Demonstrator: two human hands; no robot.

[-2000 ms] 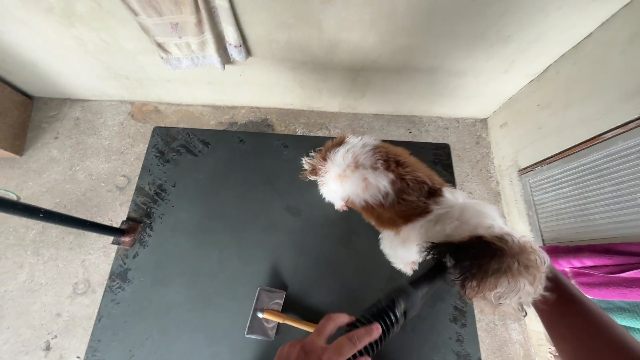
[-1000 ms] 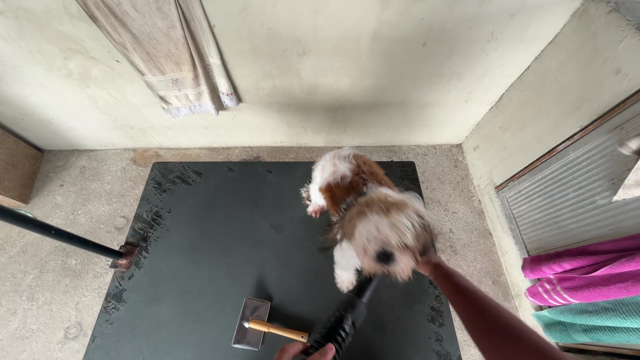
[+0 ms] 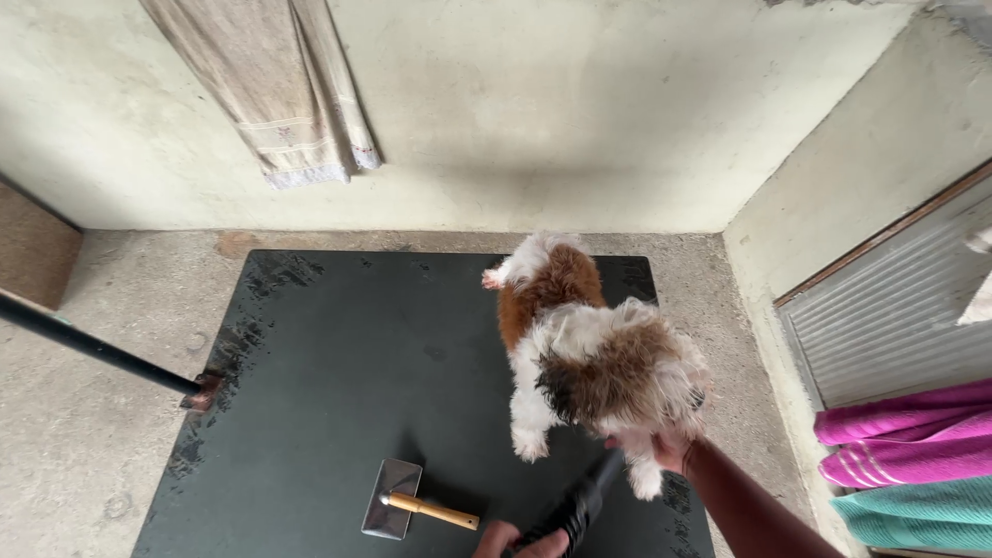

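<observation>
A small white and brown dog [image 3: 566,333] stands on the black grooming table [image 3: 349,372], its head toward me and turned to the right. My right hand [image 3: 678,449] reaches in from the right and holds the dog under its chin, the fingers mostly hidden by fur. At the bottom edge my left hand [image 3: 527,541] grips a black dryer hose with a nozzle [image 3: 585,496], whose tip points up at the dog's chest. A slicker brush with a wooden handle [image 3: 430,509] lies on the table, left of the hose.
A black metal post [image 3: 101,353] is fixed at the table's left edge. A beige towel [image 3: 271,93] hangs on the back wall [image 3: 542,116]. Magenta [image 3: 914,434] and teal towels [image 3: 922,511] hang at the right, below a ribbed panel [image 3: 899,333]. A brown board [image 3: 35,248] stands at far left.
The dog has turned around from facing away at the left to facing me. My right hand has moved from its rear end to its chin. The brush stays on the table.
</observation>
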